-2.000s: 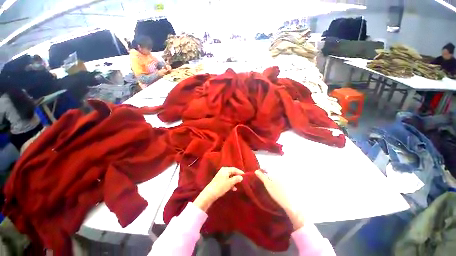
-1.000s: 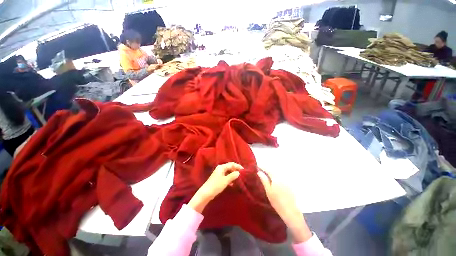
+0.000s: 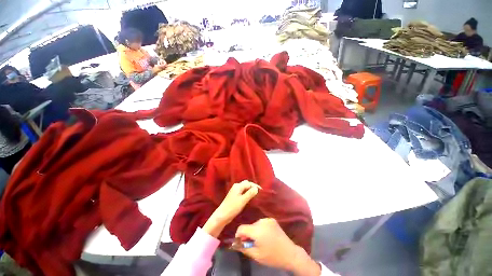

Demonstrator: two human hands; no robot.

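Observation:
A red garment (image 3: 280, 207) lies at the table's front edge and hangs partly over it. My left hand (image 3: 237, 200) is shut on the red garment, pinching a fold of its cloth between thumb and fingers. A small pale bit shows at its fingertips. My right hand (image 3: 264, 241) is closed around small thread snips (image 3: 241, 244), dark with a blue part, lower and nearer to me. The fingers hide most of the snips. The right hand is blurred, and whether it touches cloth cannot be told.
A heap of red garments (image 3: 243, 94) lies at the table's middle. Another red pile (image 3: 65, 178) hangs over the left edge. The white table (image 3: 367, 183) extends right. An orange stool (image 3: 363, 89), denim heap (image 3: 426, 135) and olive sack (image 3: 458, 232) stand right. People sit beyond.
My right hand has moved off the cloth fold, down and toward me, and the snips now show in it. My left hand stays pinching the cloth. The view has shifted slightly.

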